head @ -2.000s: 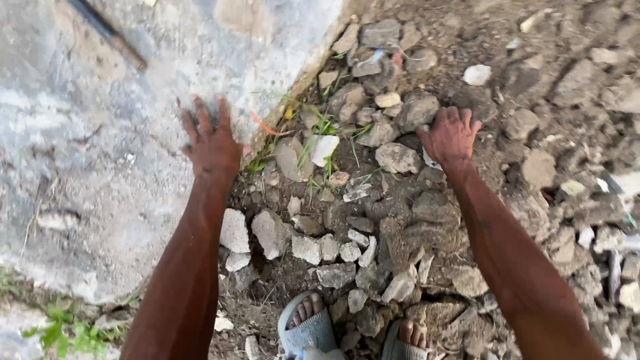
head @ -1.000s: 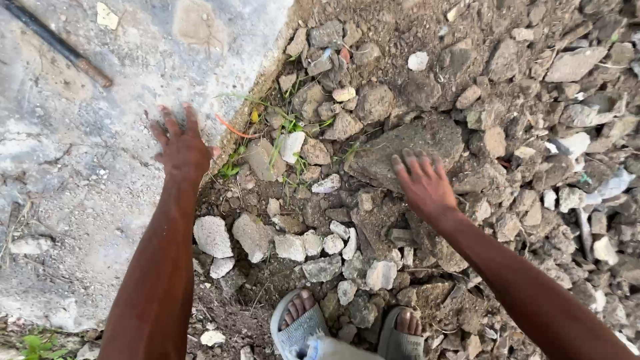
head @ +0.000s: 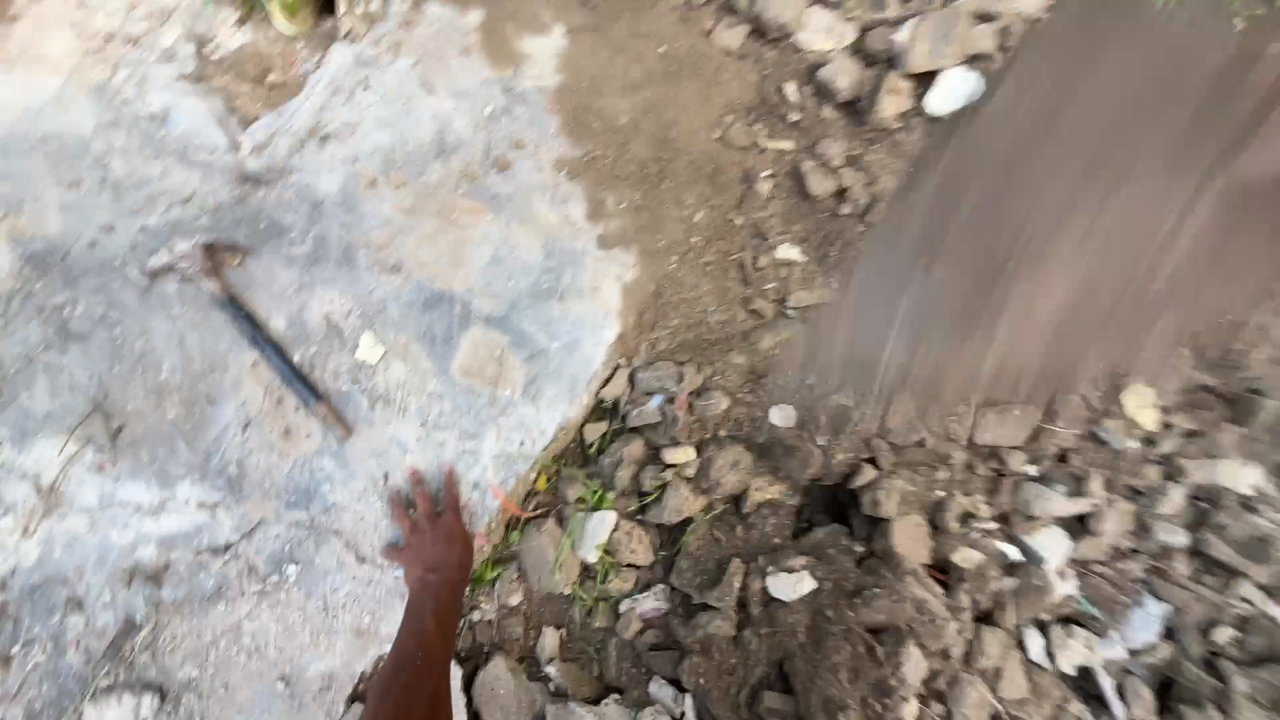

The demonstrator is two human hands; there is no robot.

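Observation:
My left hand [head: 430,535] rests palm down with fingers spread on a grey concrete slab [head: 420,300], near its edge with the rubble. It holds nothing. Above and left of it lies a hammer [head: 275,350] with a dark handle, its head away from my hand. My right hand cannot be made out. A large grey-brown shape [head: 1040,230], strongly blurred by motion, covers the upper right; it may be a moving stone. Below and left of it, a dark hollow [head: 832,508] shows among broken stones [head: 910,540] and soil.
Bare soil [head: 655,130] borders the slab's right side. Loose stones [head: 840,75] lie at the top. Rubble with pale fragments [head: 1145,620] spreads across the lower right. Grass [head: 595,495] and an orange strip [head: 512,503] lie by the slab's edge.
The large flat stone under my right hand one second ago is gone from its spot, where the hollow now shows. My right hand has left that place. The view has shifted, showing the whole hammer.

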